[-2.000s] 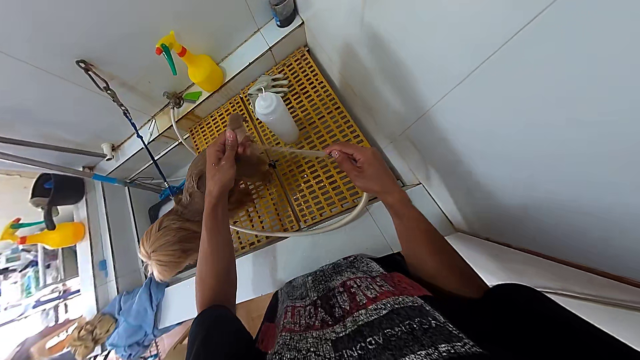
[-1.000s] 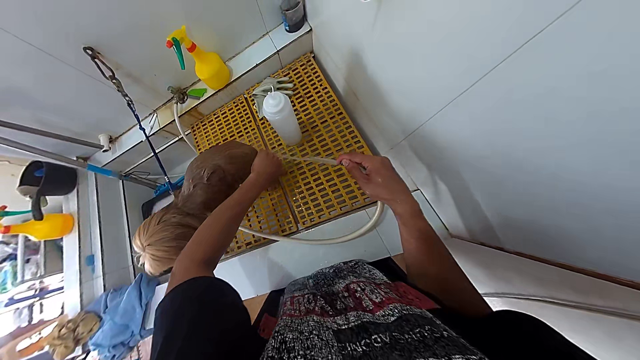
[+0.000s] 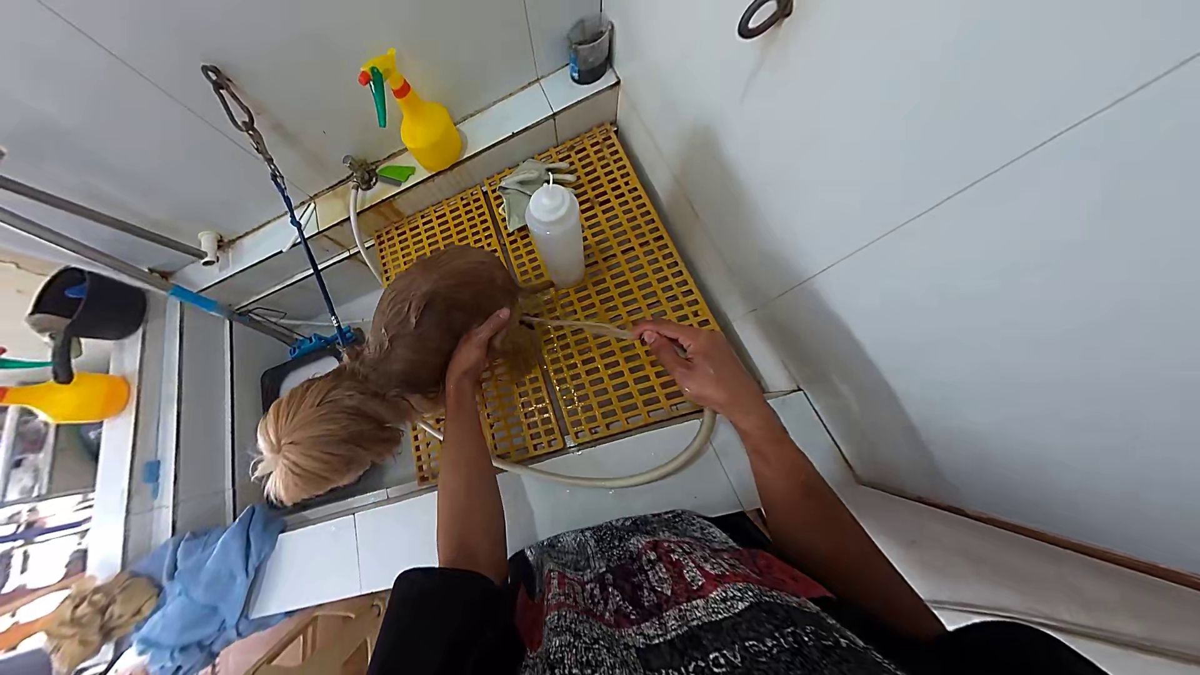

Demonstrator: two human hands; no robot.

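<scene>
A wet, brown-coated dog [image 3: 431, 319] with a paler head stands on a yellow plastic grate [image 3: 628, 272], a blue tether running up from its neck to the wall. My left hand [image 3: 480, 347] lies against the near side of its hindquarters, the fingers partly hidden by fur. My right hand [image 3: 689, 361] is closed on the end of a cream hose [image 3: 609, 480], and water streams from it to the dog's rear. The hose loops below my right hand and passes behind my left forearm. Beyond the dog, a white squeeze bottle [image 3: 556, 234] stands on the grate.
A yellow spray bottle [image 3: 429, 131] and a dark cup [image 3: 589, 52] are on the tiled ledge. A pale cloth [image 3: 527, 187] lies behind the squeeze bottle. A metal chain [image 3: 230, 98] holds the tether. Blue cloth [image 3: 211, 581] hangs at lower left, below a black bucket [image 3: 89, 305].
My left hand has moved from the dog's far rear, where it was raised two seconds ago, to the near side of its hindquarters. My right hand keeps hold of the hose.
</scene>
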